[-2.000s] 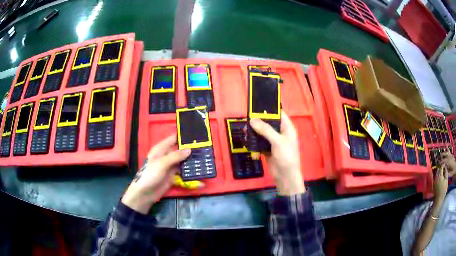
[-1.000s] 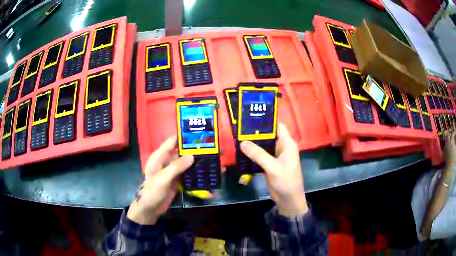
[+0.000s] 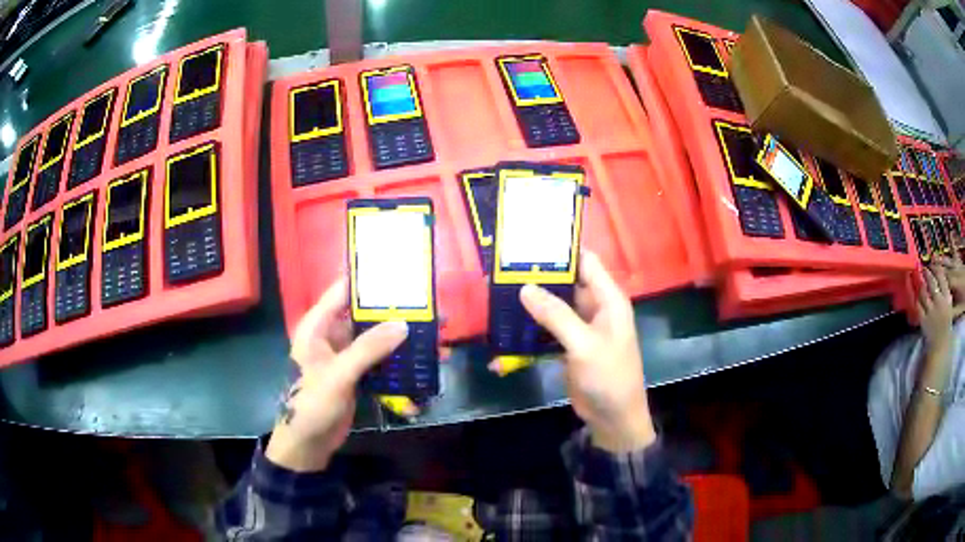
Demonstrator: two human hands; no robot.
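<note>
My left hand [image 3: 328, 376] holds a black keypad phone [image 3: 393, 265] upright, its yellow-framed screen lit white, my thumb at the top of its keypad. My right hand [image 3: 598, 349] holds a second keypad phone [image 3: 536, 228], also lit white, thumb on its upper keys. Yellow patches show under both phones near my fingers. Both phones are over the front of the middle red foam tray [image 3: 455, 116]. Behind the right phone, a dark-screened phone [image 3: 481, 206] lies partly hidden in the tray. Three phones lie in its back row, two with coloured screens.
A left foam tray [image 3: 249, 159] holds two rows of dark phones. A right tray stack [image 3: 677, 138] holds phones, an open cardboard box [image 3: 809, 101] and a tilted lit phone [image 3: 785, 175]. Another person's arm [image 3: 929, 392] is at the right edge. The green bench [image 3: 476, 26] extends behind.
Both held screens went from dark to a start-up logo, then white. My right hand brought its phone down and nearer; a coloured-screen phone behind it is now uncovered. The view has shifted.
</note>
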